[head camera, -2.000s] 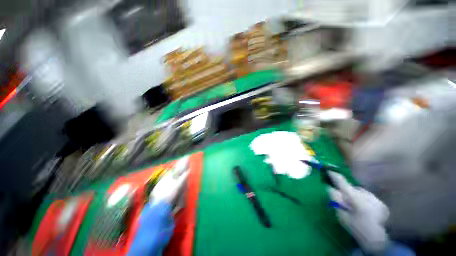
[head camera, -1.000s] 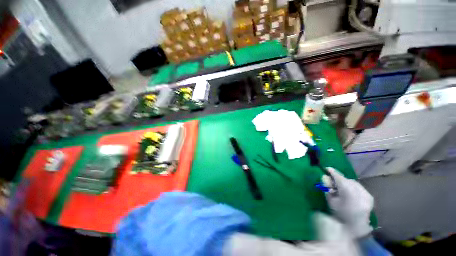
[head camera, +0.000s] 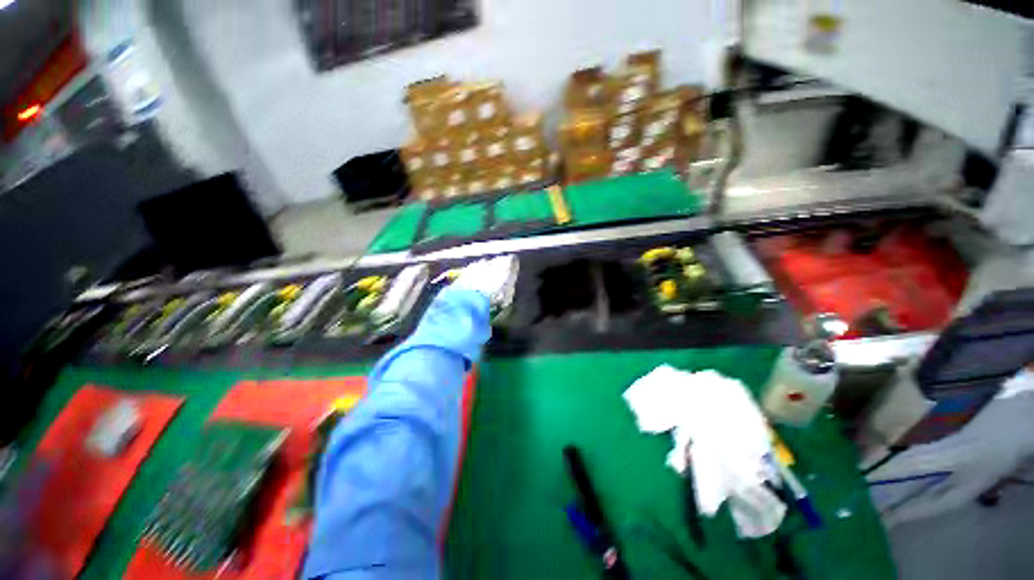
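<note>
My left hand (head camera: 485, 279), white-gloved and blurred, reaches over the conveyor and lies on or at a power board assembly (head camera: 507, 297); its fingers are too unclear to show a grip. The blue sleeve crosses the red pad (head camera: 267, 397) and partly hides another board with yellow parts (head camera: 342, 404). A green control board (head camera: 215, 493) lies on the pad to the left. My right hand is not in view.
Power boards (head camera: 369, 300) sit along the line, with an empty carrier (head camera: 581, 291) to the right. The green mat (head camera: 516, 453) holds a black handle (head camera: 584, 482), blue pen (head camera: 585, 526), white gloves or cloth (head camera: 714, 436) and a bottle (head camera: 801, 385). Cardboard boxes (head camera: 482, 136) stand behind.
My left arm has moved from low over the bench up to the conveyor. My right hand, which held a dark tool or pen at the right, has left the picture. The view has shifted.
</note>
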